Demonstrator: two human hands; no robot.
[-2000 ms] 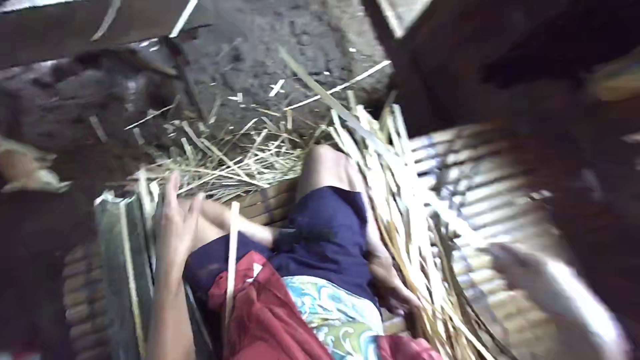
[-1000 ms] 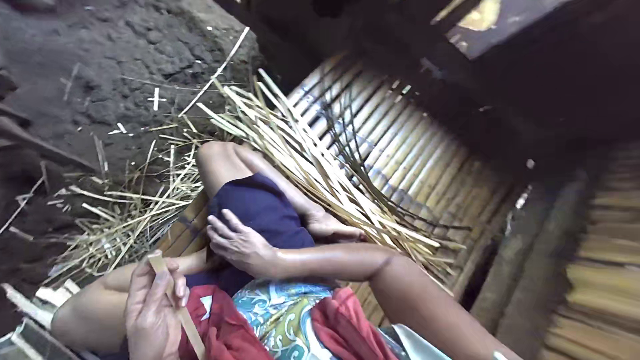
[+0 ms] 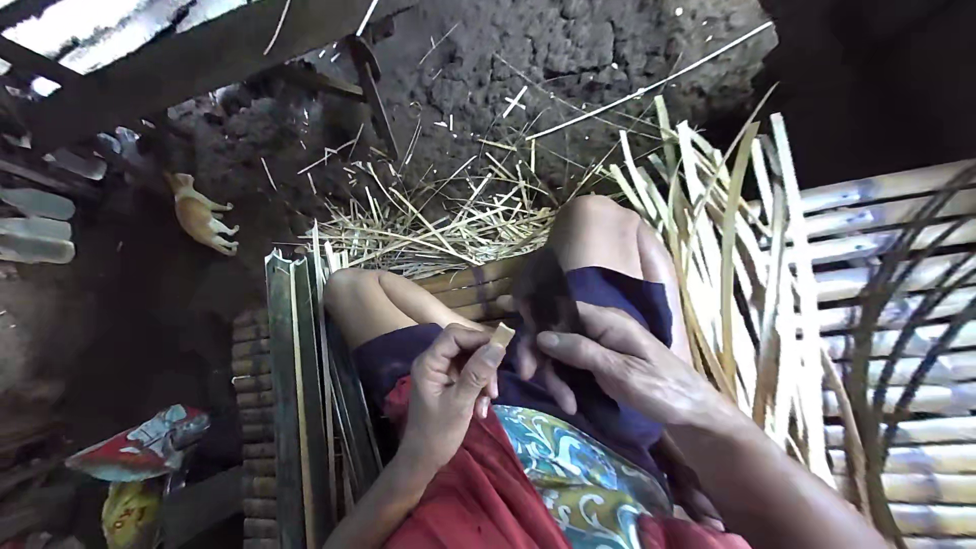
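Note:
My left hand (image 3: 457, 374) is shut on a thin, pale bamboo strip (image 3: 502, 334), whose short end shows above the thumb and forefinger. To its right, above my lap, is my right hand (image 3: 621, 358), thumb towards the strip and fingers partly spread. A dark, blurred shape (image 3: 545, 293) overlaps its fingertips; whether the hand holds it cannot be told. Long split strips (image 3: 736, 252) lie in a bundle beside my right knee. Split bamboo lengths (image 3: 293, 381) with dark outer skin stand beside my left leg.
I sit on a bamboo-slat platform (image 3: 900, 335). Thin offcuts (image 3: 450, 229) are heaped before my knees on the dark earth floor (image 3: 579, 61). An orange and white cat (image 3: 200, 215) is at the left, near plastic bottles (image 3: 36, 227). A red packet (image 3: 141, 446) is at lower left.
My right hand has left my thigh, where it rested a second ago, and is nearer my left hand. The strip was loose on my lap in the earliest frame. The view has swung strongly.

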